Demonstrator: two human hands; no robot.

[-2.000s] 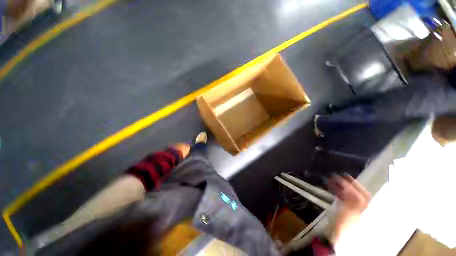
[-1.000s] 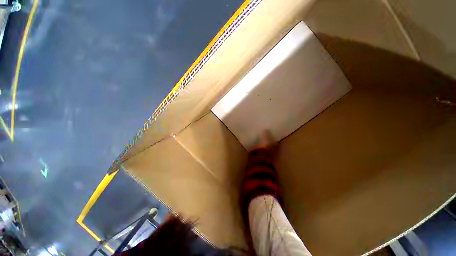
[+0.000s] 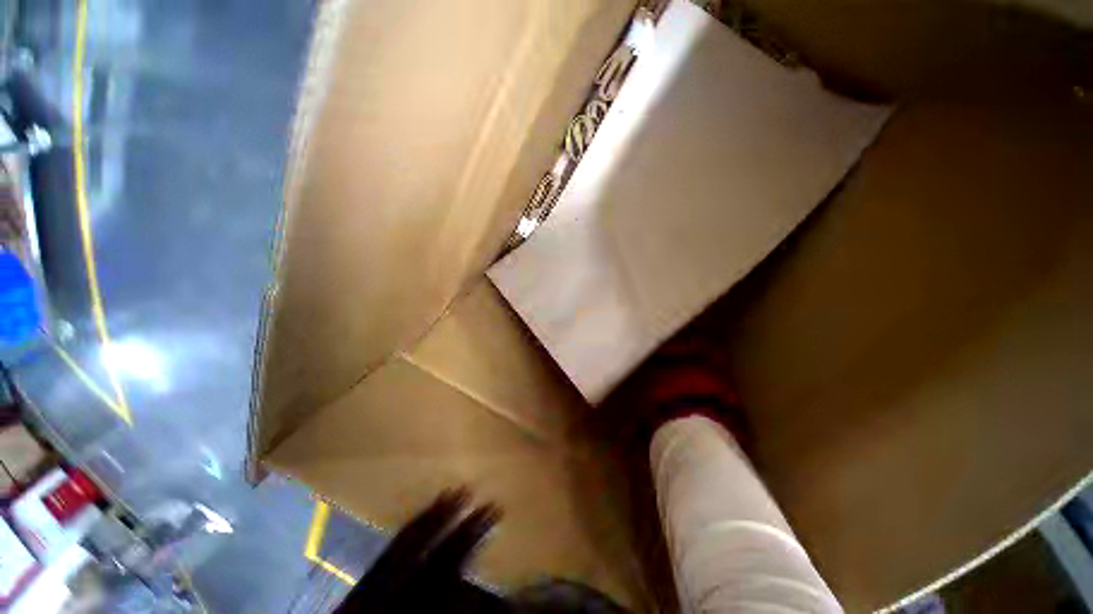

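An open brown carton (image 3: 396, 180) fills most of the view. Inside, a pale flat board (image 3: 707, 180) is bent and raised along its left side. Khaki looped bundles with white wraps (image 3: 575, 138) show beneath its upper left edge. One of my arms, apparently the right, in a cream sleeve with a red and black cuff, reaches in from the lower right. Its hand is hidden beside or under the board's lower edge, so its grip does not show. My left hand is not visible.
Dark blurred strands (image 3: 438, 552) hang over the carton's near left rim. Grey floor with a yellow line (image 3: 84, 204) lies at left. A blue object (image 3: 17, 300) and blurred white and red items are at the far left. A pale bar crosses the lower right corner.
The view has moved from the table edge down into the carton. Since one second ago the board has bent and lifted, uncovering the bundles, and the reaching hand has passed out of sight.
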